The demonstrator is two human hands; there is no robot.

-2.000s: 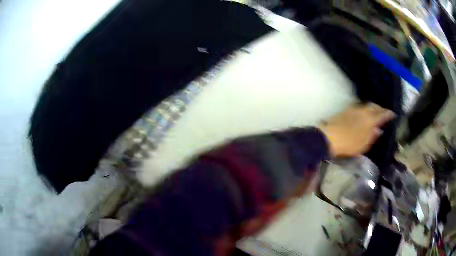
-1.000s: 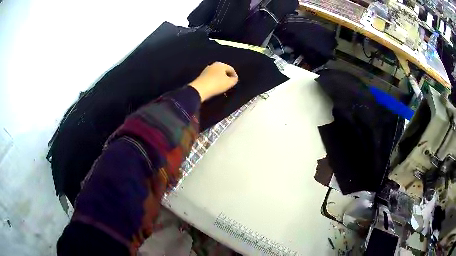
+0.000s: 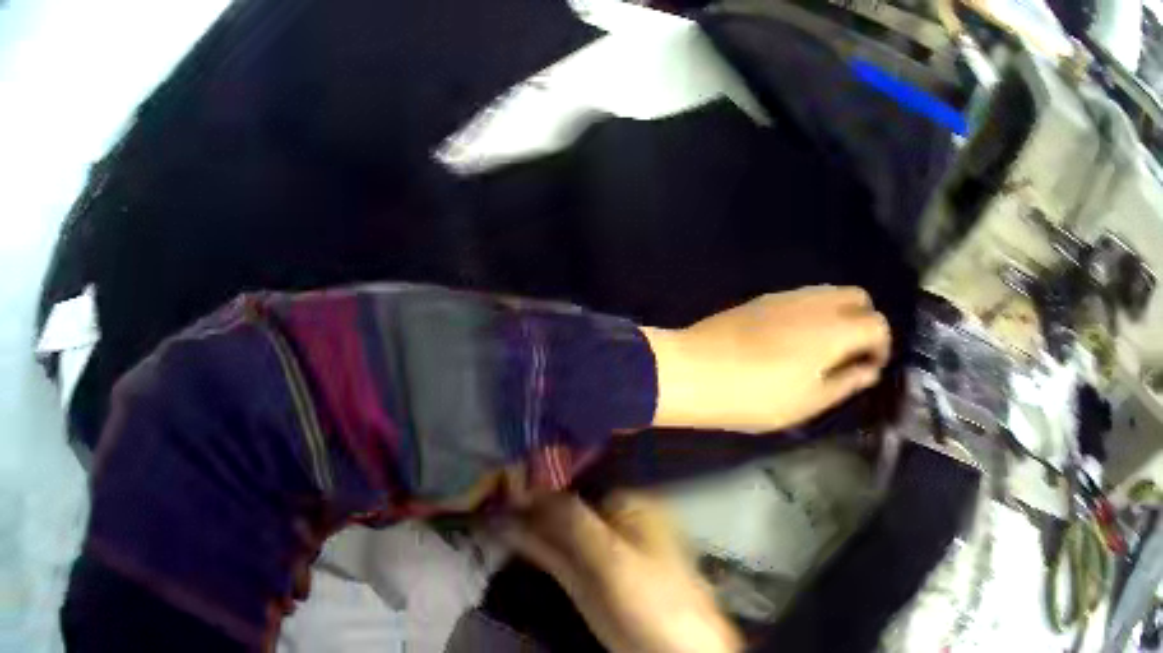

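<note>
A large dark fabric panel [image 3: 714, 211] lies across the white table and reaches the machine side. My left hand [image 3: 784, 357], in a dark multicoloured plaid sleeve, is closed on the panel's near edge with curled fingers, just left of the needle area. My right hand [image 3: 644, 574] is blurred at the bottom centre, below the left sleeve and partly cut off by the lower edge; its fingers and anything in them cannot be made out.
The cream sewing machine [image 3: 1090, 166] stands at the right. A blue strip [image 3: 908, 96] lies at the upper right. Yellow-green-handled shears [image 3: 1075, 574] and small red handles [image 3: 1107, 526] lie at the lower right. White table [image 3: 599, 96] shows beyond the panel.
My left hand has moved right from the fabric pile to the machine side. Dark fabric now covers much of the formerly bare table. My right hand has come into view at the bottom.
</note>
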